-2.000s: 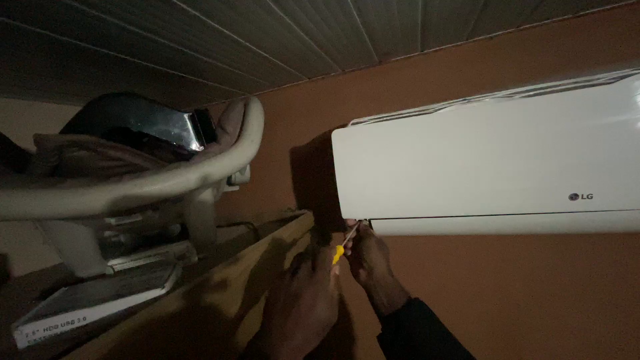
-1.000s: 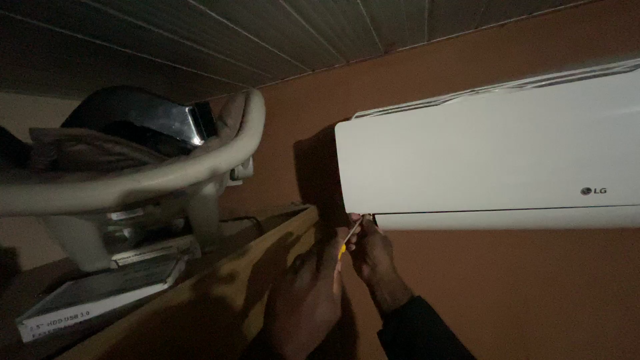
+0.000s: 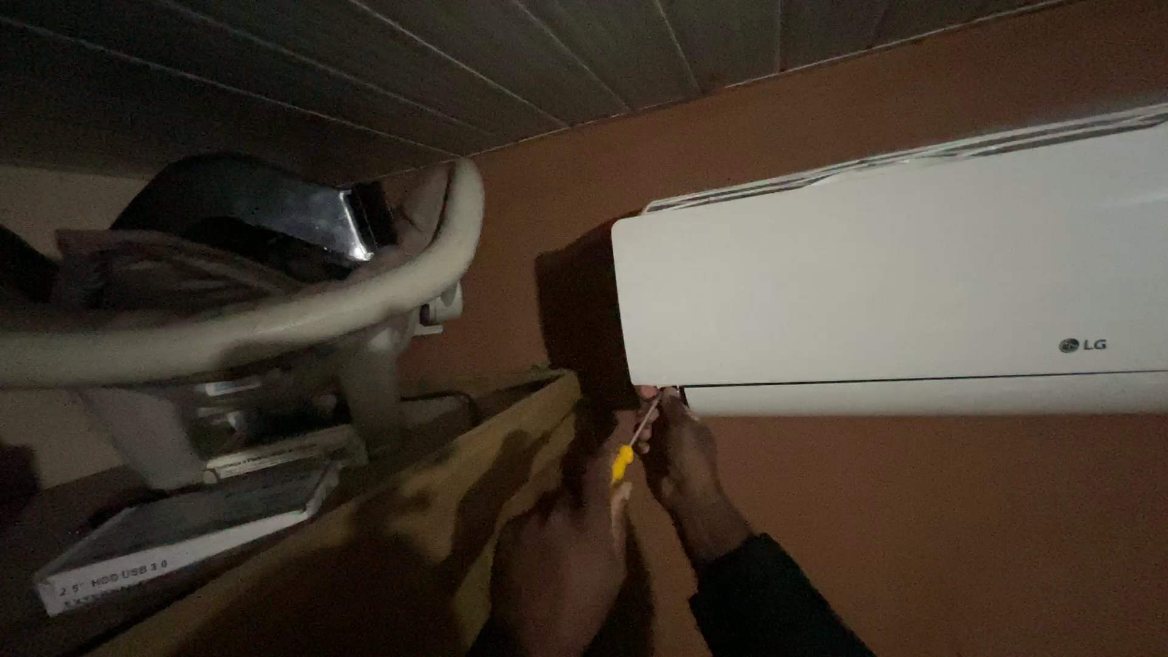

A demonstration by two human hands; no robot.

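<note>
A white LG wall-mounted air conditioner indoor unit (image 3: 849, 292) fills the right side of the view. Under its lower left corner, my left hand (image 3: 561, 557) grips a screwdriver (image 3: 623, 464) by its yellow handle. The thin shaft slants up and right towards the bottom edge of the unit; its tip is hard to make out. My right hand (image 3: 684, 456), in a dark sleeve, is raised beside the shaft, its fingertips at the unit's bottom edge by the end of the flap. Whether those fingers hold anything cannot be told.
To the left, a wooden shelf or cabinet edge (image 3: 474, 465) runs close to my left hand. On it lie a flat box bearing writing (image 3: 192, 538) and a pale curved frame (image 3: 365, 297) with dark items on top. A panelled ceiling (image 3: 584, 55) is just above.
Both hands stay at the unit's lower left corner throughout. More of the screwdriver's yellow handle shows now than one second ago.
</note>
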